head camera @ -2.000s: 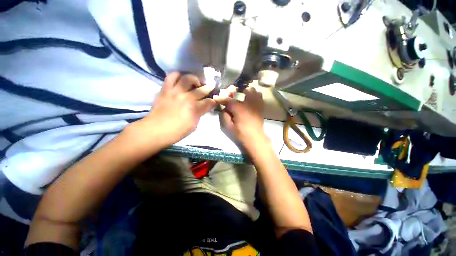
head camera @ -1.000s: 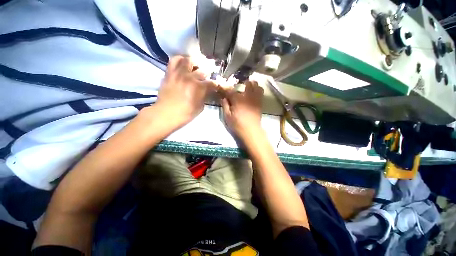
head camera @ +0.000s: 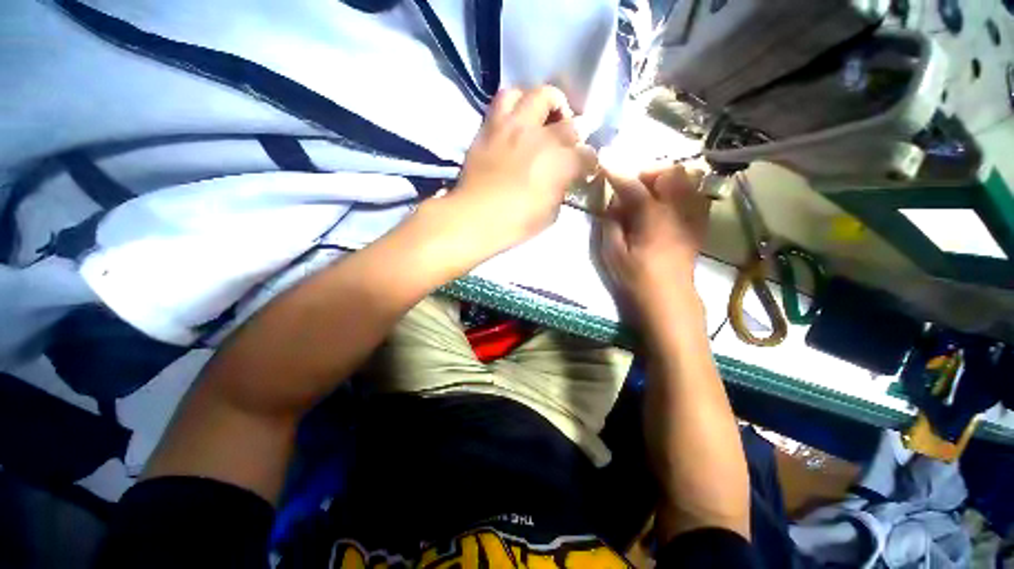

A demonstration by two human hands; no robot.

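Observation:
Pale grey-blue fabric (head camera: 256,56) with navy strips is heaped at the left. It runs to the needle area of the sewing machine (head camera: 823,100). My left hand (head camera: 523,167) is at the fabric's right end, fingers bent and pinching its edge. My right hand (head camera: 656,222) is just right of it, fingertips bent down close to the needle area. What lies under the right fingertips is washed out by glare. The needle and presser foot cannot be made out clearly.
Scissors with orange-brown and green handles (head camera: 756,306) lie right of my right hand. A black pad (head camera: 865,325) and a dark and yellow bundle (head camera: 943,383) are further right. The green table edge (head camera: 534,306) runs below my hands. Pale cloth (head camera: 917,495) lies lower right.
The whole view has shifted and tilted, so the hands, fabric and scissors appear further right. The machine head is seen from closer and more to the side. Both hands stay by the needle area.

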